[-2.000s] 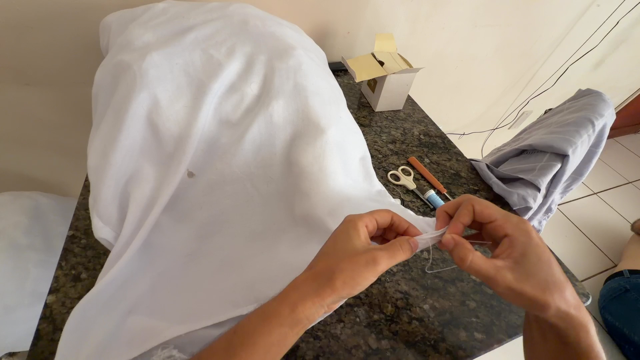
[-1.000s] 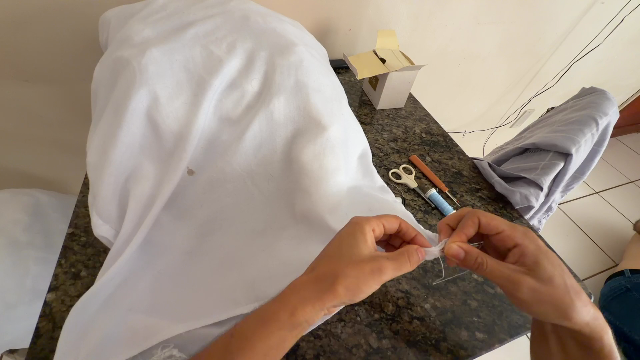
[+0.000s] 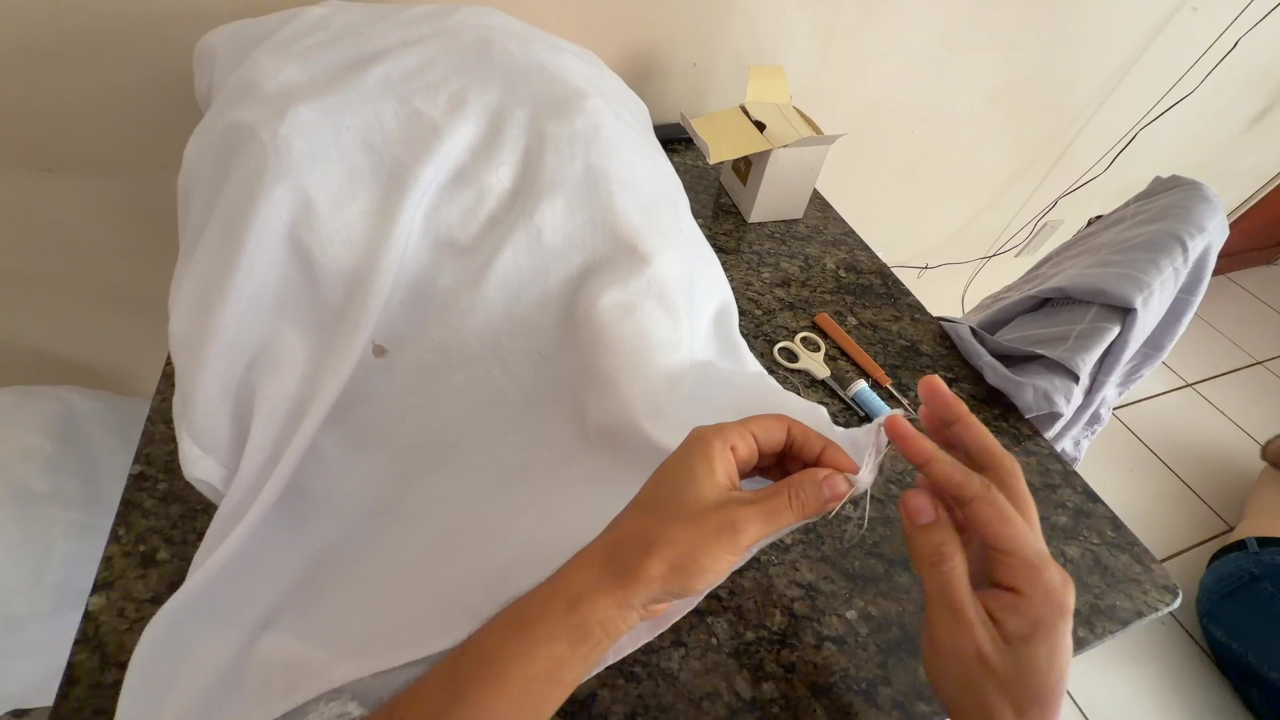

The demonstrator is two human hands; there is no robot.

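Note:
A large white cloth [image 3: 480, 330] lies heaped over a dark granite countertop [image 3: 820, 600]. My left hand [image 3: 740, 490] pinches the cloth's edge between thumb and fingers, with loose thread ends hanging beside the fingertips. Close to the right of that edge, my right hand [image 3: 980, 540] is raised with its fingers spread; its forefinger tip is by the cloth corner, and whether it touches is unclear. Just beyond the hands lie white-handled scissors [image 3: 803, 357], a spool of light blue thread [image 3: 868, 398] and a seam ripper or similar tool with an orange-brown handle [image 3: 850, 348].
An opened white cardboard box [image 3: 775, 180] stands at the counter's far end near the wall. Grey-lilac cloth [image 3: 1110, 300] hangs beyond the right edge, near dark cables [image 3: 1060, 195]. Part of a person in blue denim [image 3: 1245, 610] shows at the lower right.
My right hand has let go of the cloth edge, and its fingers have opened. My left hand keeps its pinch on the edge.

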